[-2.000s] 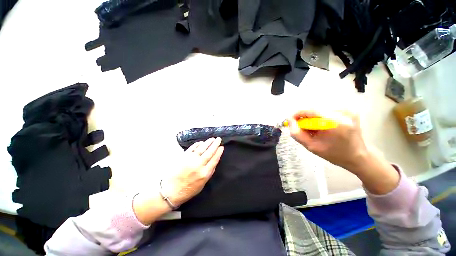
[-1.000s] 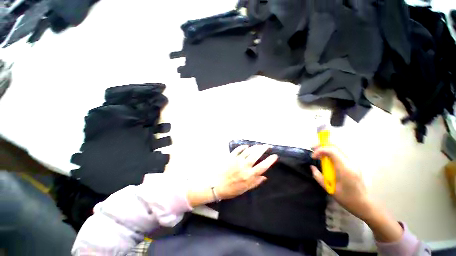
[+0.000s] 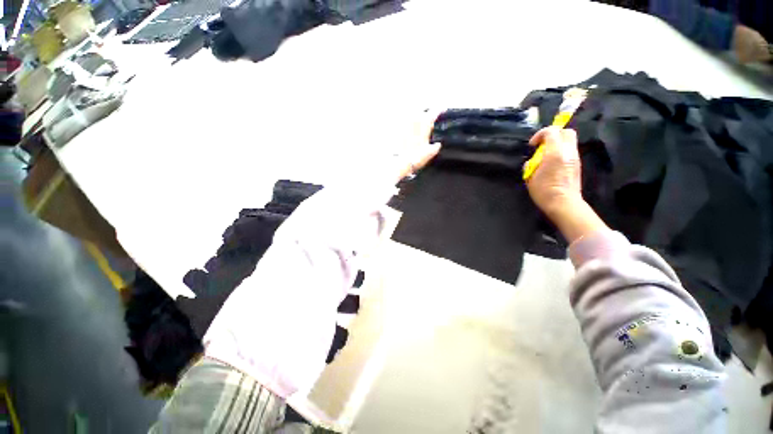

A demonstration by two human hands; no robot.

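A black panel point(image 3: 475, 212) lies on the coated stack at the centre, its glossy folded top bands point(image 3: 483, 129) lined up at the far end. My left hand point(image 3: 421, 157) is at the left end of the bands, its fingers partly overexposed; its exact hold on the panel edge is hard to see. My right hand point(image 3: 557, 169) holds the yellow-handled brush point(image 3: 551, 136), bristles pointing up and away, and is at the right end of the bands.
The uncoated stack point(image 3: 246, 233) is at the left, partly behind my left sleeve. A large black heap point(image 3: 678, 169) lies at the right. More black pieces point(image 3: 271, 25) are at the far edge. A person's arm point(image 3: 750, 42) shows at the upper right. The pale stained board point(image 3: 441, 347) is near me.
Both hands and the panel have moved from the near edge forward to the coated stack. The brush is still in my right hand. The view has shifted towards the far left of the table.
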